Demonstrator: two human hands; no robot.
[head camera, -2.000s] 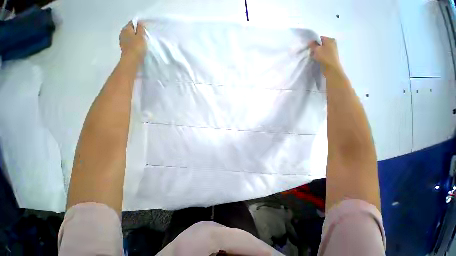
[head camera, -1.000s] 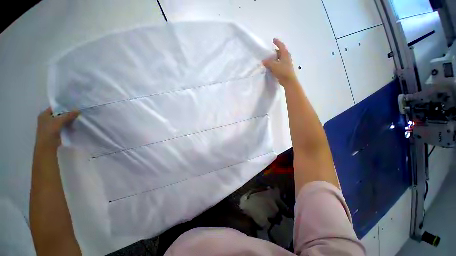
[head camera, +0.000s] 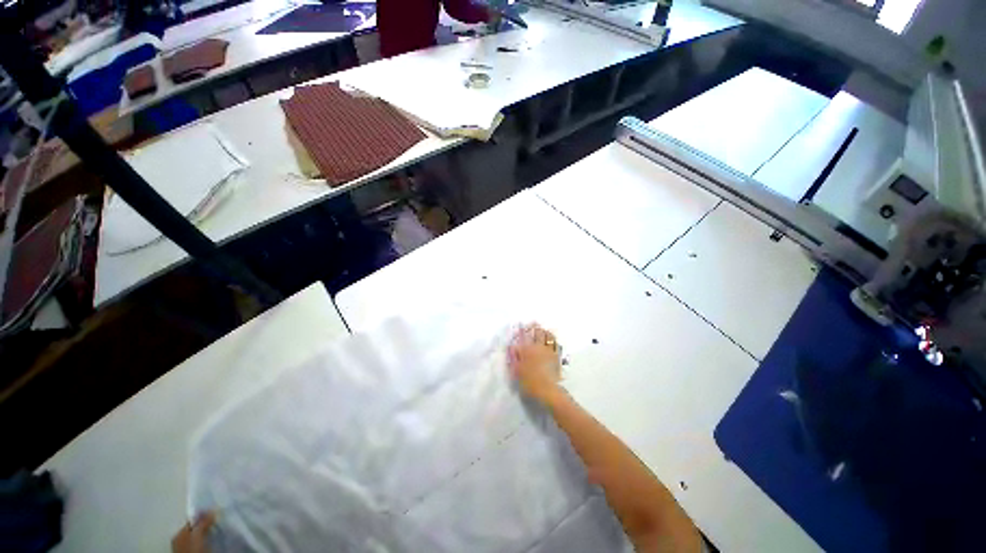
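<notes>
The white stitched panel lies white side up on the white worktable, with stitch lines across its lower part. My right hand is at the panel's right edge, fingers bent on the cloth; whether it pinches the cloth is unclear. My left hand is at the panel's left edge, mostly cut off by the bottom of the picture, and its grip cannot be made out. The panel's lower part is out of the picture.
At the right, the sewing machine head stands over a dark blue template, beside a metal rail. Behind, another table holds a reddish-brown striped panel stack and white pieces. A person in red stands beyond it.
The view has swung up and right, bringing the back table and machine into sight. The panel was held up at its top corners, then gripped lower at its sides; now it shows low in the picture.
</notes>
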